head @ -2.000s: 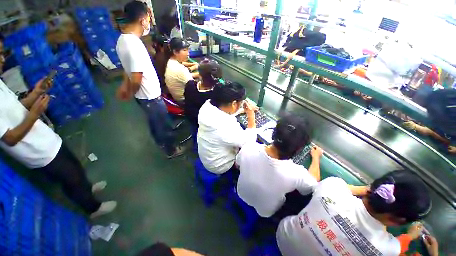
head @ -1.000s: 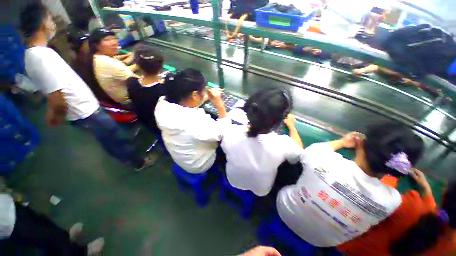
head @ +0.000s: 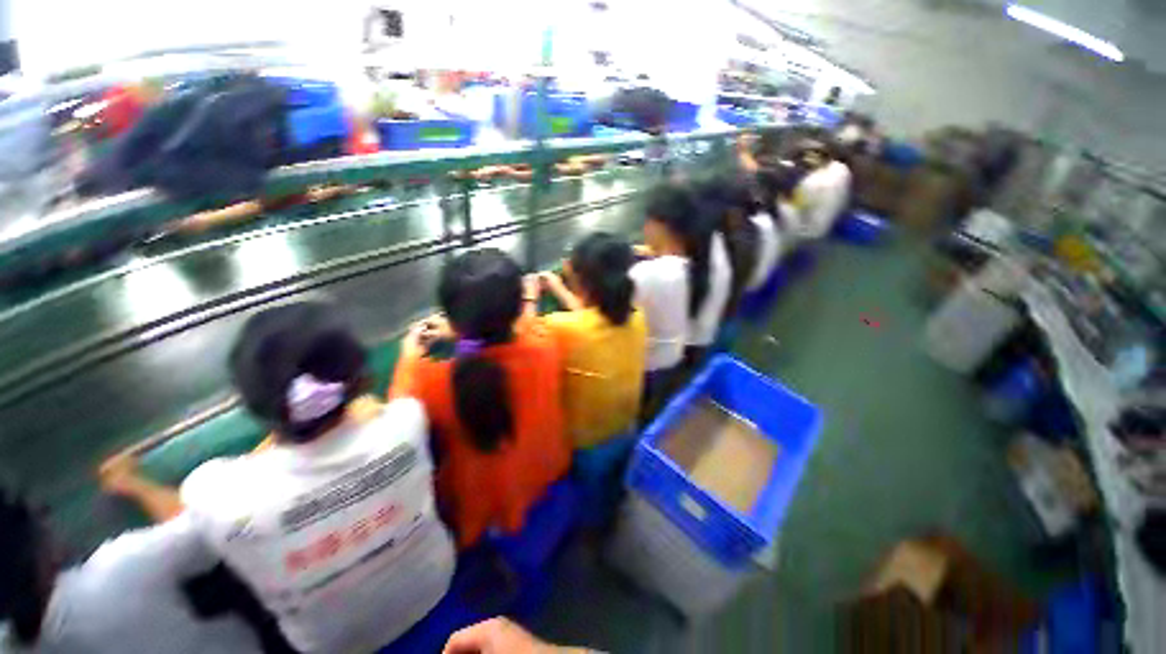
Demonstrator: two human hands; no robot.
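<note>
One hand, apparently my right hand [head: 505, 638], shows at the bottom edge, left of centre. It is small, blurred and cut off by the edge, so its fingers and any thing in it cannot be made out. My left hand is not in view. Nearest ahead is an open blue tote [head: 697, 509] on top of a pale grey container [head: 665, 569]. A flat brownish surface shows inside the tote. The visible hand is left of and below this stack, apart from it.
Seated workers in white [head: 333, 511], orange [head: 499, 415] and yellow [head: 601, 371] line the green bench and dark conveyor [head: 256, 262] at left. An overhead shelf [head: 384, 160] holds blue bins. Green aisle floor [head: 844, 371] lies beyond the tote. Cartons [head: 914, 569] and a cluttered side bench [head: 1087, 383] are at right.
The view has swung right along the line. The standing people and stacked blue crates have left the picture. The blue tote, orange and yellow workers and right-hand side bench now show.
</note>
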